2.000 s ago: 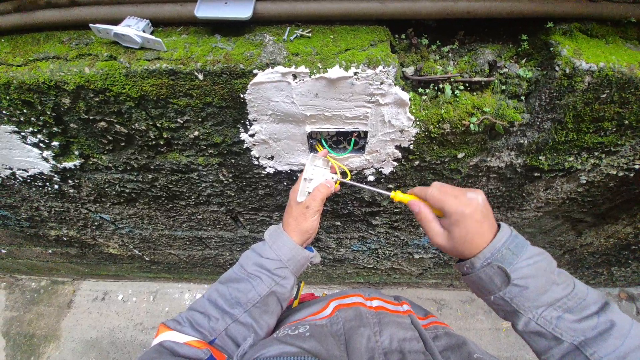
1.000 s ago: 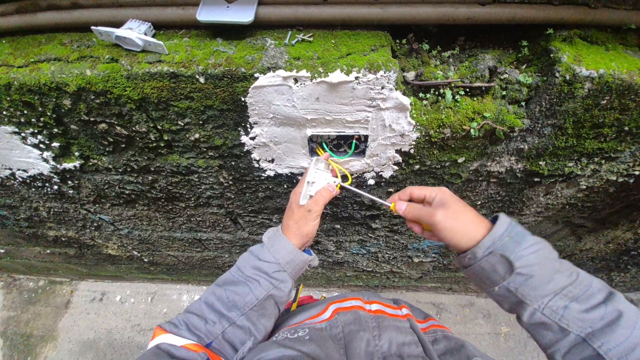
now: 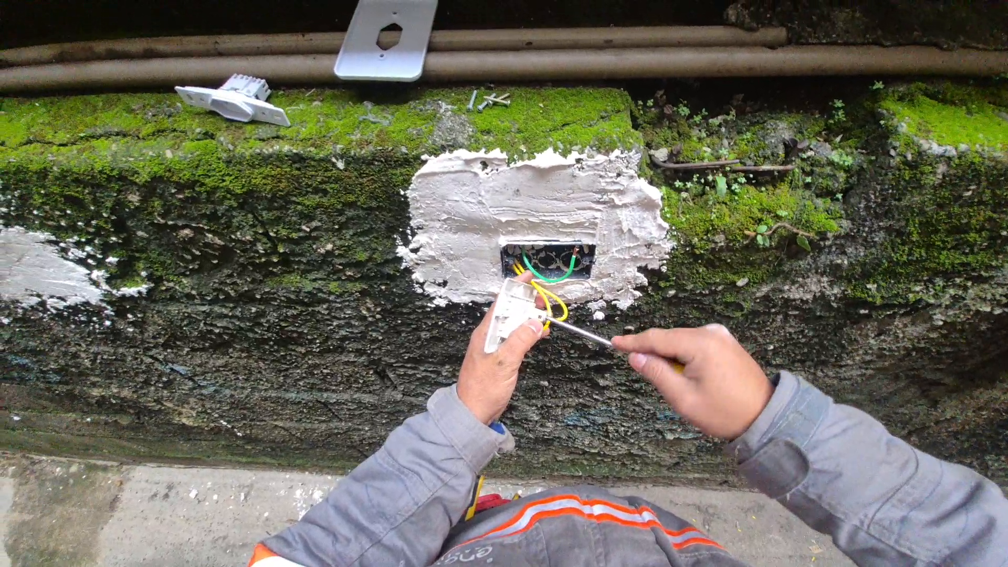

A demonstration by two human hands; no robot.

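My left hand holds a white plastic electrical fitting, seen at an angle, just below a recessed wall box. Yellow wires run from the box to the fitting, and a green wire loops inside the box, its bare copper end at the right. My right hand grips a screwdriver; its fingers cover most of the yellow handle. The screwdriver's tip meets the fitting's right side, where the wires reach it. White plaster surrounds the box on the mossy wall.
On the wall's mossy top lie another white socket module and several screws. A white cover plate with a hexagonal hole leans over two brown pipes. Twigs and small plants stick out right of the plaster. Concrete ground runs below the wall.
The fingers of my right hand have shifted on the screwdriver and now cover more of its yellow handle than two seconds ago. My left hand keeps hold of the white fitting below the box.
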